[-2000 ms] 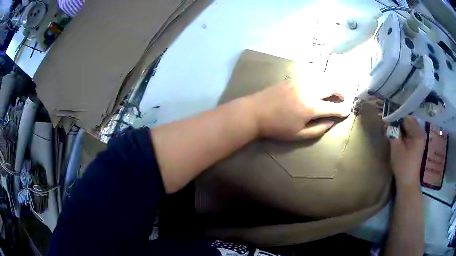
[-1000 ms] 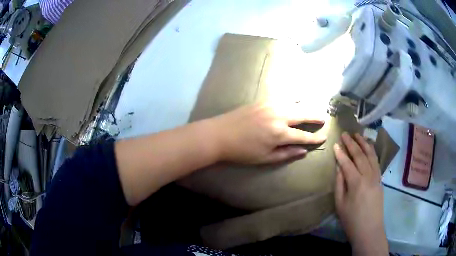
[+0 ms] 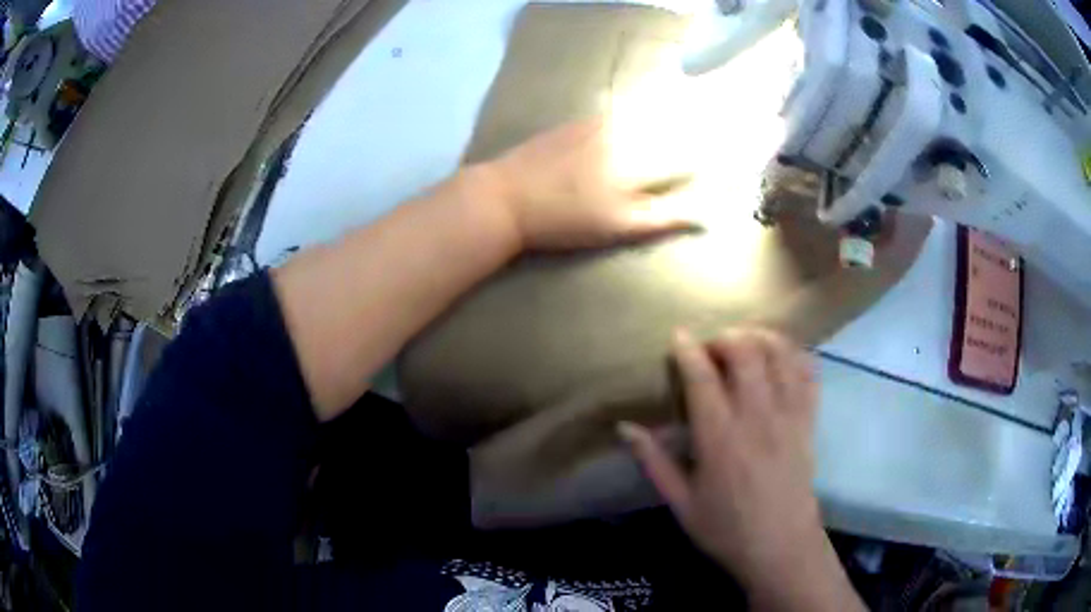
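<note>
The brown garment panel [image 3: 562, 317] lies on the white table under the sewing machine head [image 3: 855, 108], its lower end hanging over the table's front edge. My left hand [image 3: 586, 191] lies palm down on the panel's middle, left of the needle area, with the fingertips partly lost in the lamp glare. My right hand [image 3: 748, 436] rests on the panel's lower right part, thumb and fingers spread, beside a soft fold. The presser foot area [image 3: 772, 197] stands over the panel. Glare hides the needle and the cloth near it.
A stack of brown cut panels [image 3: 156, 155] is at the upper left, with striped cloth [image 3: 110, 26] beyond. Tied bundles [image 3: 54, 460] are at the far left. A red-edged phone [image 3: 989, 308] lies right of the needle area. A dark seam crosses the table at the right.
The panel has shifted and its upper part now reaches further up. My left hand has moved up with it. My right hand has moved from near the machine head down and left across the cloth.
</note>
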